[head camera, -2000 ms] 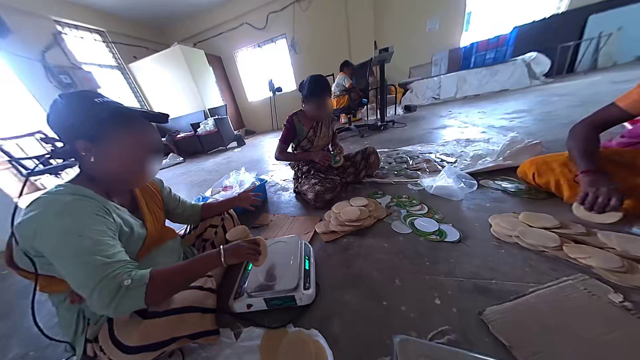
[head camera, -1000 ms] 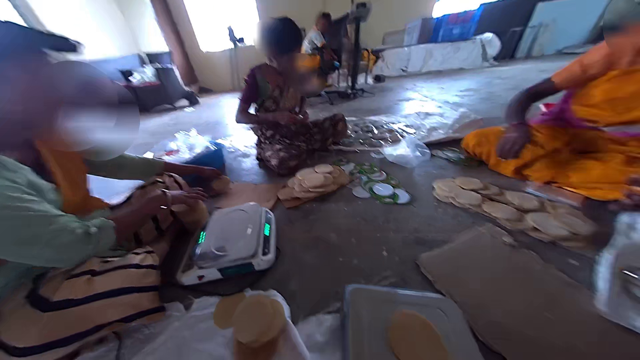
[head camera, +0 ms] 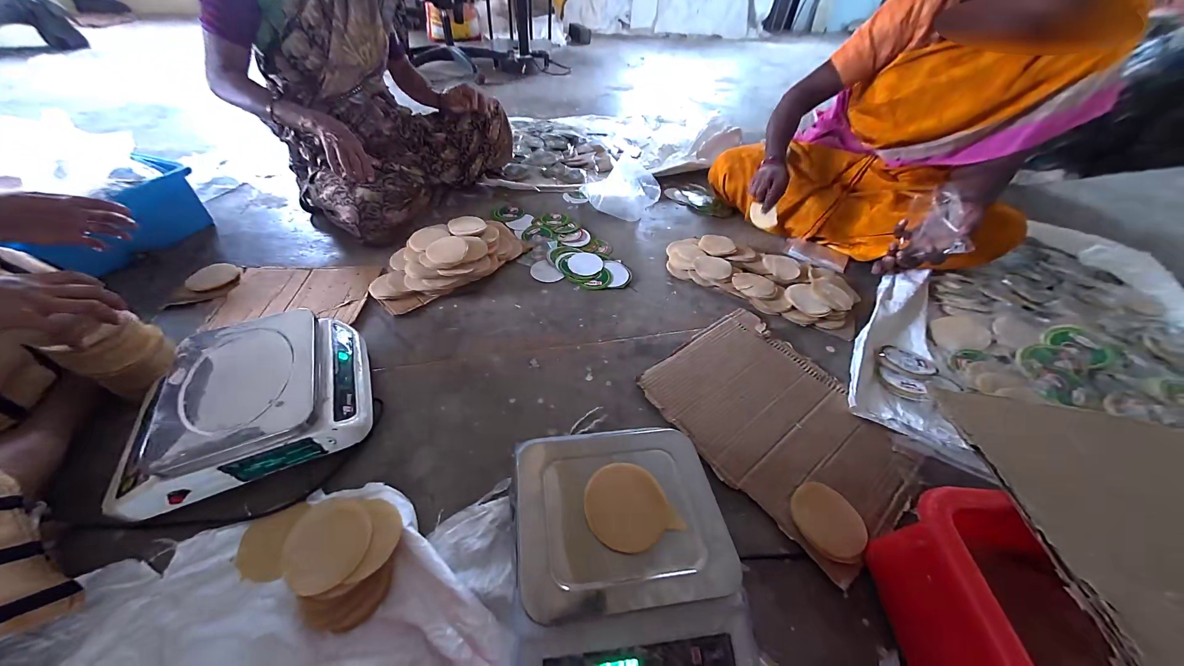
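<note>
Neither of my hands is in view. In front of me stands a digital weighing scale (head camera: pixel 546 555), its steel pan bearing a thin tan disc (head camera: pixel 625 509) with a small pointed piece at its right edge. To the left, a stack of tan discs (head camera: pixel 328 546) rests on a white plastic sheet (head camera: pixel 203 601). More such discs (head camera: pixel 828 521) lie on the near end of a corrugated cardboard sheet (head camera: pixel 777 416), right of the scale. A second scale (head camera: pixel 236 379) stands at the left beside a co-worker's hands, which are on a tall stack of discs (head camera: pixel 125 356).
Two co-workers sit across the floor, one holding a disc (head camera: pixel 763 215). Piles of discs (head camera: pixel 444 259) (head camera: pixel 768 277) lie on cardboard, with green-and-white round labels (head camera: pixel 578 254) between them. A red plastic container (head camera: pixel 943 573) stands at the near right, a blue tub (head camera: pixel 171 208) at the far left.
The view has swung right and down. The co-worker at the right now holds a disc, and the hands of the one across rest apart on the lap and knee.
</note>
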